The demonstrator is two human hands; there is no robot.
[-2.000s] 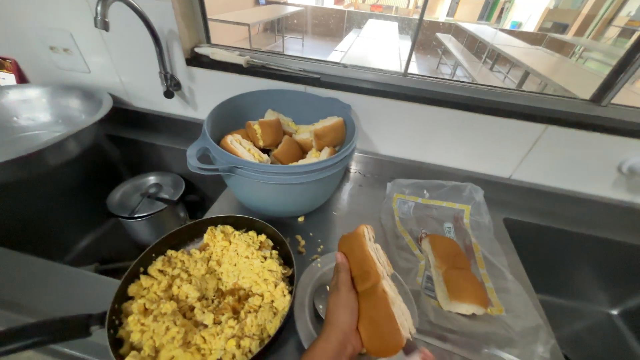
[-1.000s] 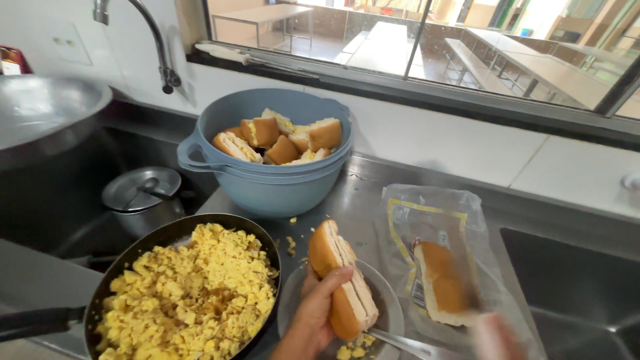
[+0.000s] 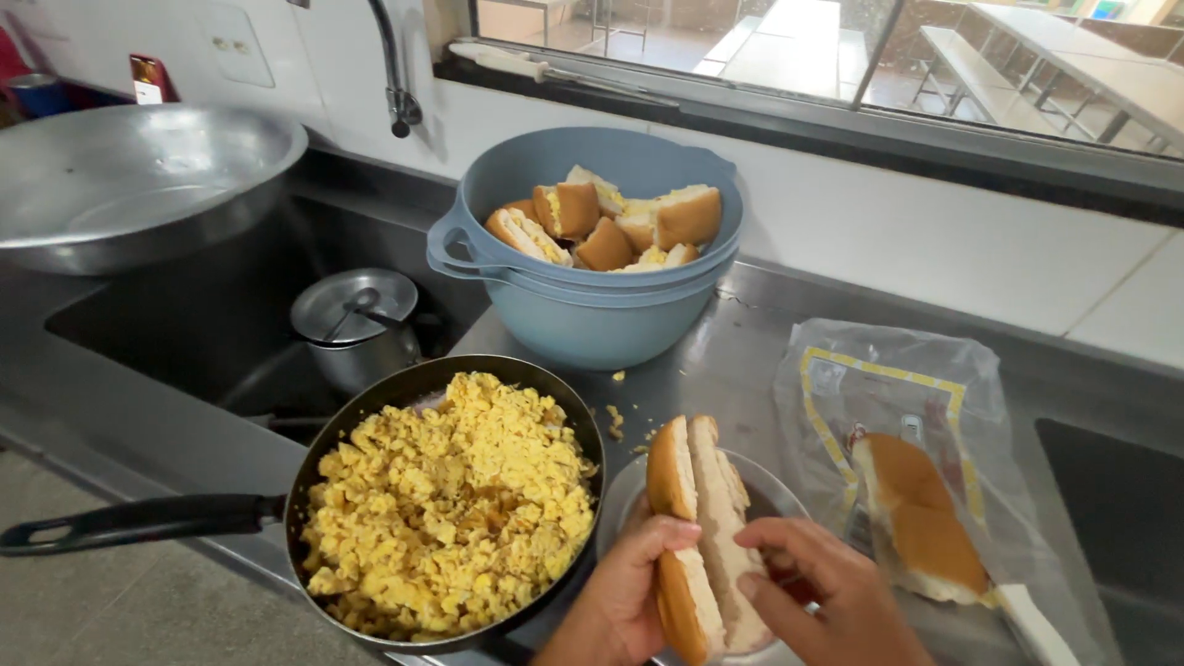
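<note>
My left hand (image 3: 638, 573) grips a split bread roll (image 3: 689, 546) over a metal plate (image 3: 624, 490). The thumb and fingers of my right hand (image 3: 814, 573) touch the cut side of the same roll, which gapes lengthwise. To the left, a black frying pan (image 3: 296, 555) is full of scrambled egg (image 3: 453, 499). Behind, a blue plastic bowl (image 3: 601, 324) holds several filled roll pieces (image 3: 564, 211). More rolls (image 3: 920, 518) lie on a clear plastic bag (image 3: 980, 379) at the right, beside a white-handled knife (image 3: 1031, 624) whose blade is mostly hidden.
At left, a large metal basin (image 3: 222, 217) stands over a dark sink (image 3: 185, 324) holding a lidded pot (image 3: 356, 356). A faucet (image 3: 402, 102) hangs above. Another sink (image 3: 1119, 509) opens at far right. A white-handled knife (image 3: 504, 60) lies on the window ledge. The pan's handle (image 3: 139, 523) juts left.
The roll in my left hand has been opened along its cut. My right hand has moved from the bag side onto the roll, and the knife now lies beside the rolls on the bag.
</note>
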